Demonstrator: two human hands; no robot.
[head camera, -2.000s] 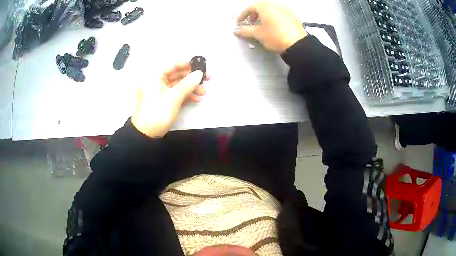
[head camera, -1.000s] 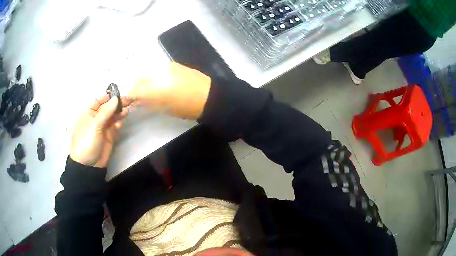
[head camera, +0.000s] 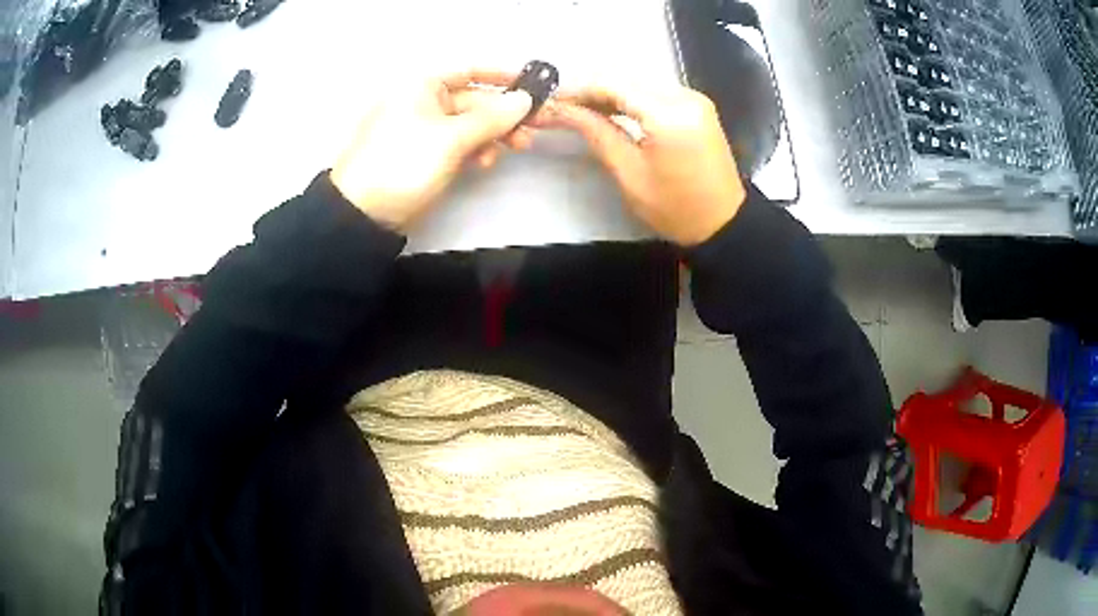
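Note:
A black plastic housing (head camera: 537, 82) is held upright between the thumb and fingers of my left hand (head camera: 434, 138), above the white table (head camera: 289, 193). My right hand (head camera: 662, 157) is close beside it, its thumb and fingertips pinched together near the housing's lower right side. A small pale speck shows at the right fingers; glare hides whether it is a part held there. Loose black housings (head camera: 135, 126) lie at the left, with a single one (head camera: 235, 99) a little apart from them.
A clear plastic bag (head camera: 72, 48) with black parts is at the far left. A smartphone (head camera: 735, 90) lies right of my right hand. Stacked clear blister trays (head camera: 963, 181) with dark parts stand at the right. A red stool (head camera: 987, 457) and a person's dark-clothed leg (head camera: 1023, 279) are beyond the table edge.
The camera view has swung left and back. My right hand has come from the upper table to beside the housing. My left hand has kept hold of a housing.

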